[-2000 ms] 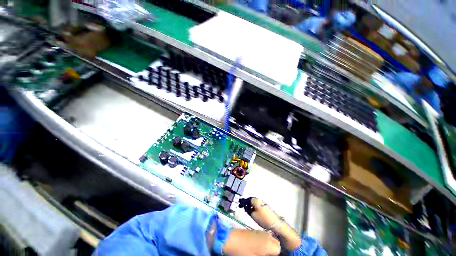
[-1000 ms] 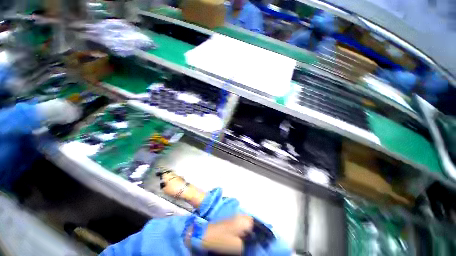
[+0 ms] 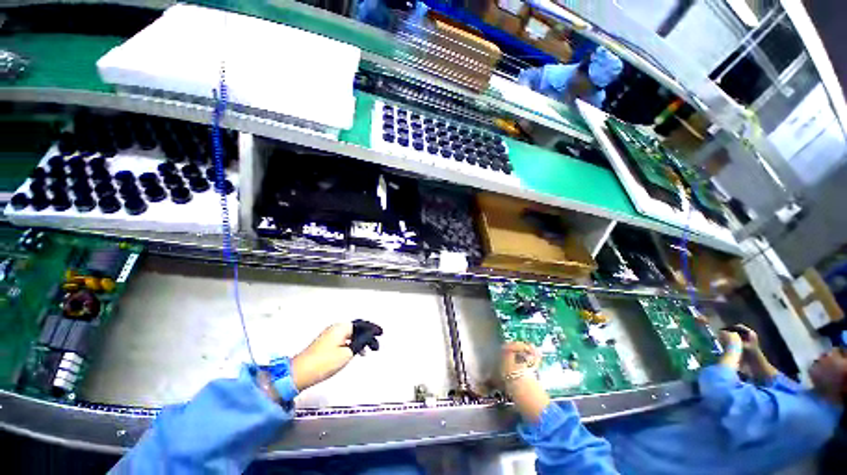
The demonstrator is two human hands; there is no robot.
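My left hand point(image 3: 320, 357) is over the pale conveyor bed, closed around a small bunch of black parts point(image 3: 366, 337). My right hand point(image 3: 520, 360) is at the left edge of a green circuit board point(image 3: 557, 339); blur hides whether its fingers grip anything. Another green board point(image 3: 42, 311) lies at the left, with a copper-red ring choke point(image 3: 81, 303), yellow-orange components point(image 3: 88, 281) and grey blocks along its right side. A blue coiled cord point(image 3: 220, 158) hangs down near my left wrist.
Under the shelf are a tray of black capacitors point(image 3: 121, 211), black bins point(image 3: 325, 199) and a brown carton point(image 3: 520, 241). A white slab point(image 3: 232, 70) and another capacitor tray point(image 3: 436, 153) lie above. A person's hands point(image 3: 738, 341) are at a further board point(image 3: 678, 325).
The view has swung right, so the bins and carton appear further left. My hands have moved apart, the right now at another board. The board with the ring choke now lies at the left edge.
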